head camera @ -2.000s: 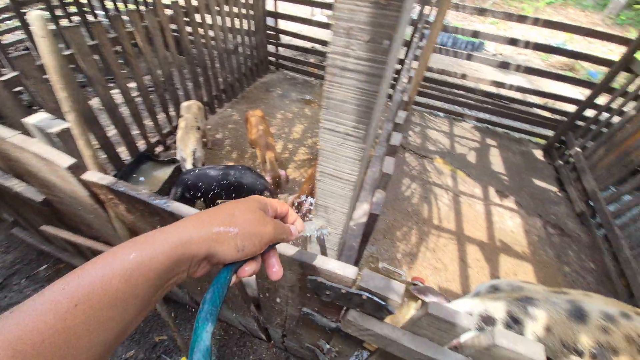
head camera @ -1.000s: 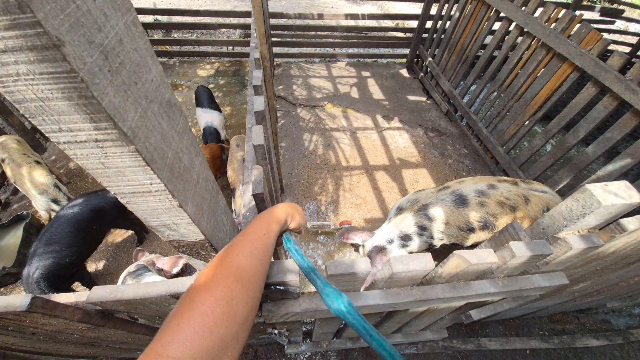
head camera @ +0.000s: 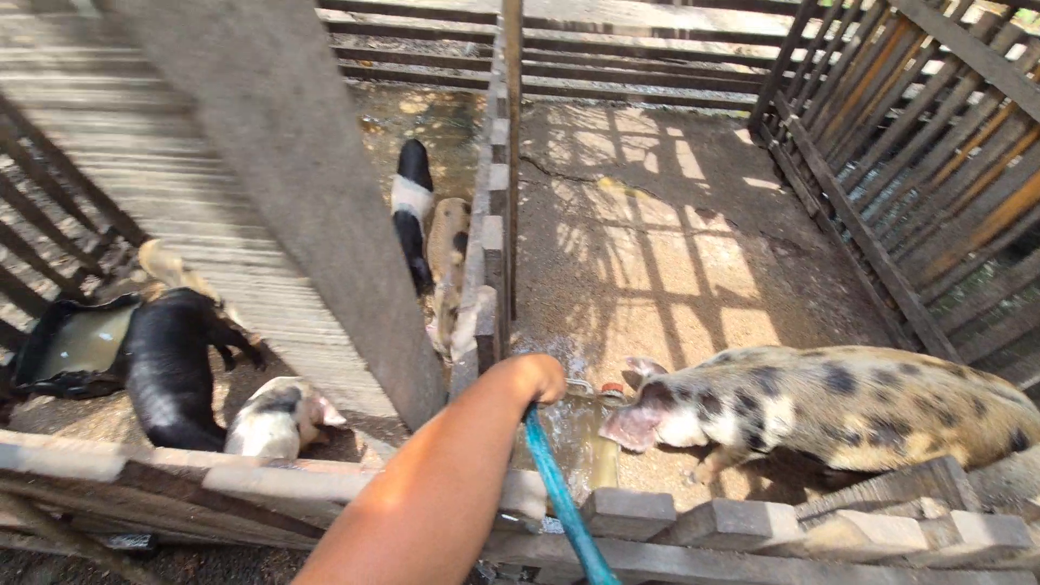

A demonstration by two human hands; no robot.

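My left hand [head camera: 536, 380] reaches over the wooden fence in the middle of the head view, its fingers closed around a teal hose [head camera: 561, 496]. The hose hangs down from the hand and leaves the bottom edge. Just beyond the hand lies wet concrete floor [head camera: 569, 431] with shallow water, and a small red object [head camera: 612, 390] rests there. To the right, a spotted pig [head camera: 812, 398] has its head lowered near the water. The hose's outlet is hidden by the hand. My right hand is out of view.
Board fencing [head camera: 650, 561] runs across the front. A slatted divider [head camera: 491, 244] and a thick post [head camera: 309, 179] stand left of centre. In the left pen are a black pig [head camera: 171, 366], several other pigs and a black trough [head camera: 24, 357] holding cloudy liquid.
The view has swung right and down. My left hand, still on the hose, has moved from the left pen's side to the right pen. The spotted pig's head has lowered slightly since a second ago.
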